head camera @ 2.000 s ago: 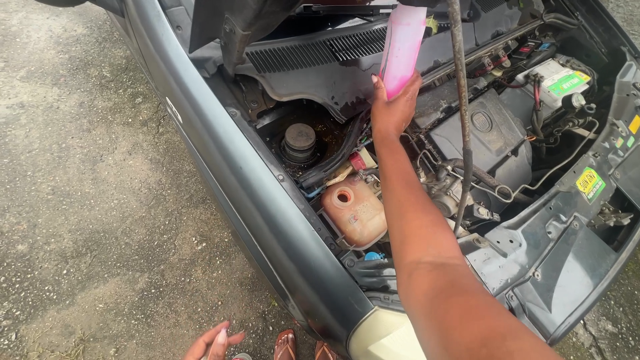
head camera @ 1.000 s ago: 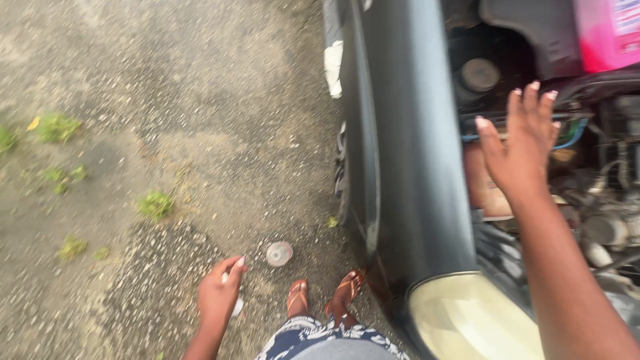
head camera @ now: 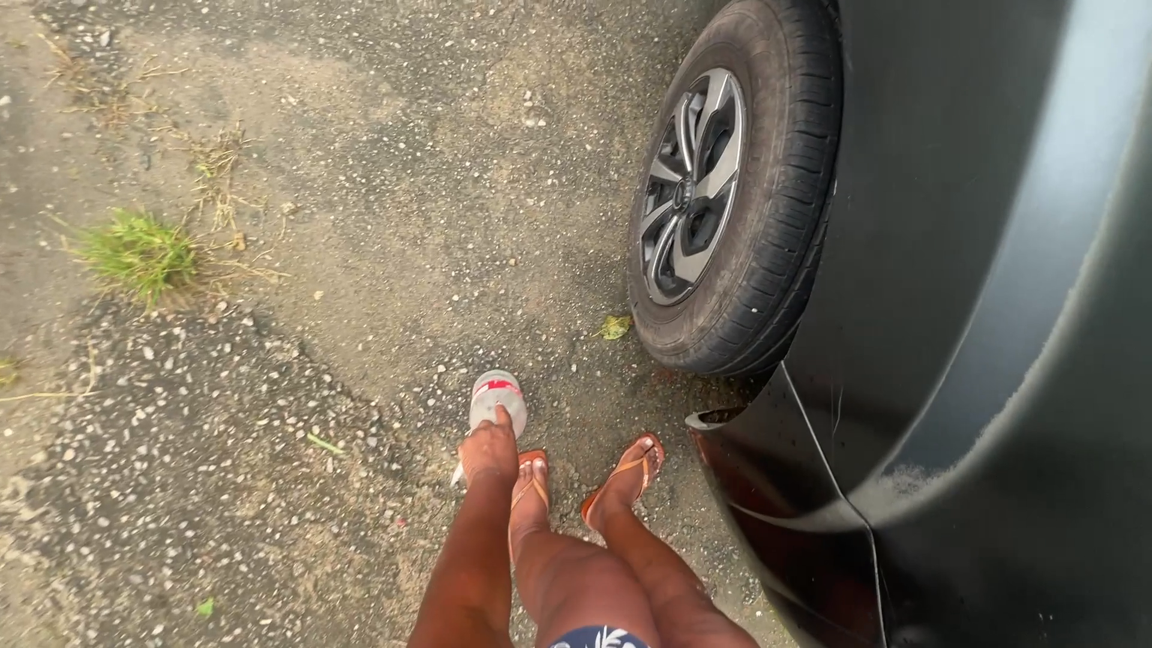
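Low near the ground, my left hand (head camera: pixel 490 447) is at a clear plastic container (head camera: pixel 497 401) with a red band, which looks like the cut bottom of a bottle. The fingers overlap its near side, and whether they grip it cannot be told. A small white thing (head camera: pixel 457 474) shows beside the hand, partly hidden. My right hand is out of view.
The dark car's fender (head camera: pixel 936 270) fills the right side, with its front wheel (head camera: pixel 688 193) left of it. My sandalled feet (head camera: pixel 630 472) stand on rough pavement close to the container. A grass tuft (head camera: pixel 139 256) grows at the left.
The view has swung from the engine bay down to the ground. My left hand has reached the clear container, which stood apart from it a second ago. My right hand has left the view.
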